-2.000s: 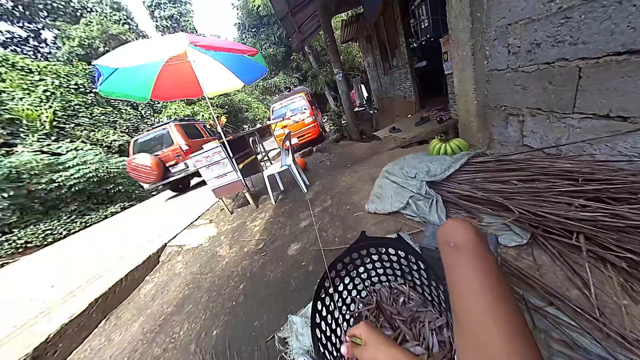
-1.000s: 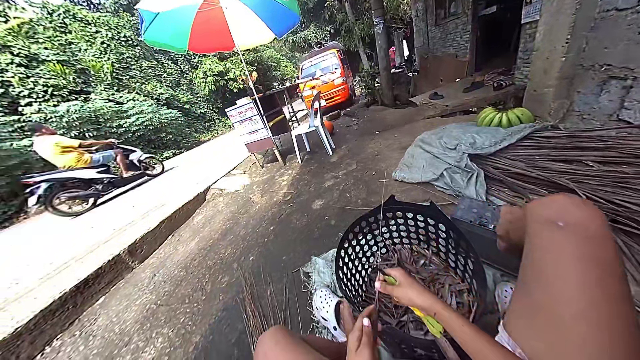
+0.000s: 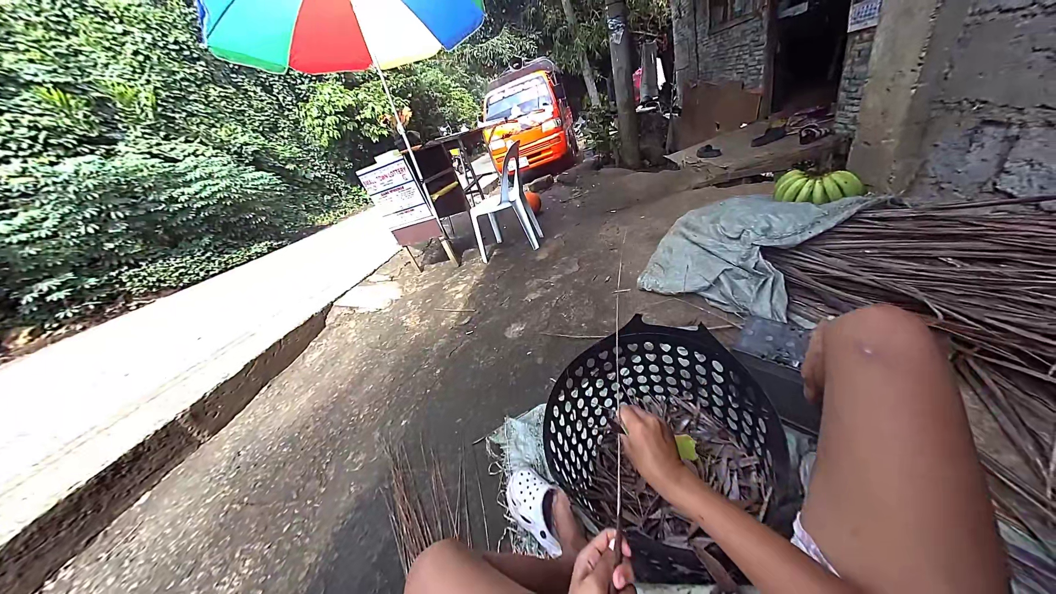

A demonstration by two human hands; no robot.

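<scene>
My left hand (image 3: 601,563), at the bottom edge, grips the lower end of a thin leaf midrib (image 3: 618,346) that stands nearly upright. Higher up the same midrib, my right hand (image 3: 648,445) closes on it over a black perforated plastic basket (image 3: 660,367). Dry brown leaf strips (image 3: 726,470) fill the lower part of the basket. Something yellow-green (image 3: 686,447) shows just beside my right hand; whether I hold it cannot be told. Left of my feet lies a bundle of thin sticks (image 3: 425,503).
Long dried fronds (image 3: 924,256) and a grey-green sack (image 3: 734,247) lie at the right, with green bananas (image 3: 818,186) behind. Ahead are a white plastic chair (image 3: 507,202), a stand (image 3: 400,198) under an umbrella (image 3: 330,33), and a parked orange vehicle (image 3: 528,115). A raised road edge (image 3: 190,421) runs left.
The view has shifted. My left hand, out of view two seconds ago, now holds the midrib's lower end. The motorcycle with its rider, seen one second ago on the road, is out of view.
</scene>
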